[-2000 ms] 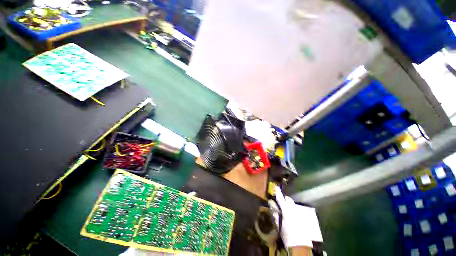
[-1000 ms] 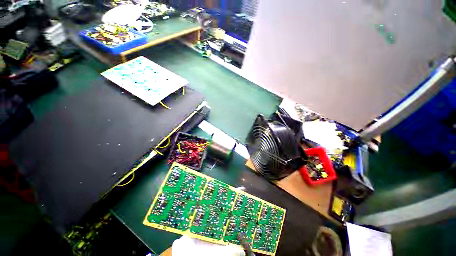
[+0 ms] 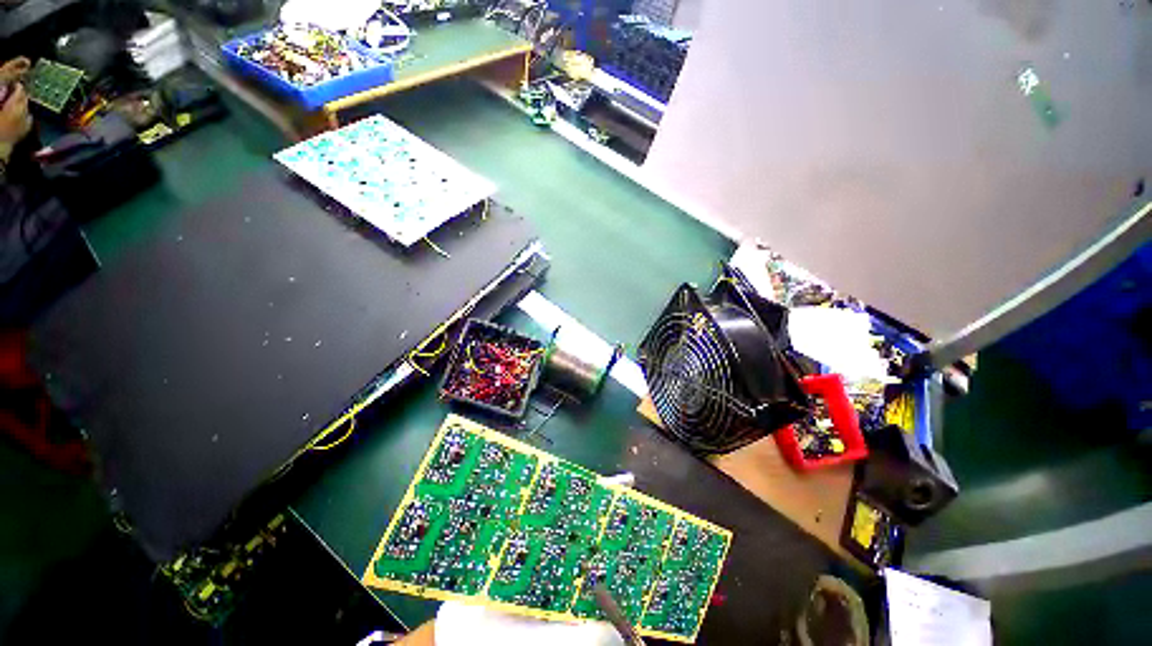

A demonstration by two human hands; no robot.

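Note:
A green PCB panel (image 3: 552,528) with yellowish edges lies at the bottom centre, its face of small parts and shiny joints up. My left hand (image 3: 518,627), in a white glove, is at the panel's lower edge. It is mostly cut off by the picture's bottom, so its fingers and any grip are hidden. A thin dark tool, probably the soldering iron (image 3: 617,613), reaches up from the bottom edge over the panel's lower right part. The hand on it is out of the picture; my right hand does not show.
A wire tray (image 3: 494,367) and solder spool (image 3: 577,362) stand behind the panel. The black fan (image 3: 714,366), red component bin (image 3: 821,423) and round tan-grey ring (image 3: 833,615) are right. A black sheet (image 3: 278,341) bearing a pale board (image 3: 387,178) is left. Another person's hand (image 3: 13,111) shows far left.
The view has swung right. My gloved right hand, near the tan-grey ring two seconds ago, has left the picture. The thin tool now shows over the panel. Little has moved in the last second.

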